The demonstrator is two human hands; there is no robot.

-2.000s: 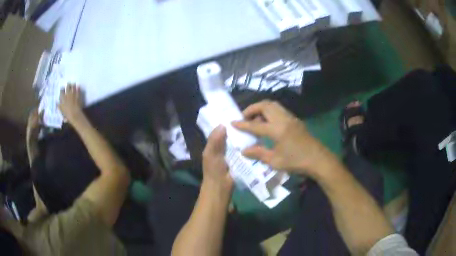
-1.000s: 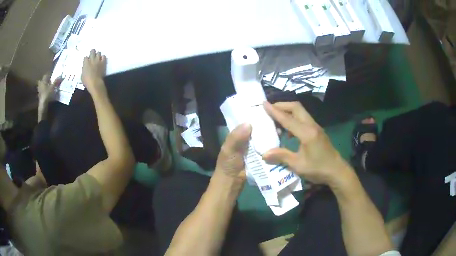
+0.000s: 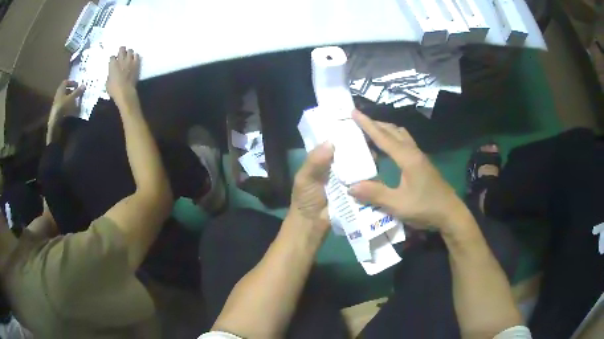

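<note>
A smooth white thermometer (image 3: 330, 76), with a small dark hole in its rounded head, lies lengthwise over a white retail box (image 3: 350, 212) with blue lettering. The box's lower end flaps are open. My left hand (image 3: 312, 182) grips the box and device from the left, its thumb on the device's edge. My right hand (image 3: 407, 175) is at the right side, its fingertips touching the device's side near the middle and its thumb near the device's lower end. Whether it grips the device is hard to tell. The underside of the box is hidden.
The white table (image 3: 265, 30) curves across the top. Closed white boxes (image 3: 457, 23) stand at its right edge. Loose leaflets (image 3: 401, 87) lie below it. A person's hand (image 3: 122, 71) rests on papers at the left. A sandalled foot (image 3: 487, 165) is at the right.
The view has steadied, and the hands, box and thermometer appear further right and slightly higher than two seconds ago. Both hands keep nearly the same hold.
</note>
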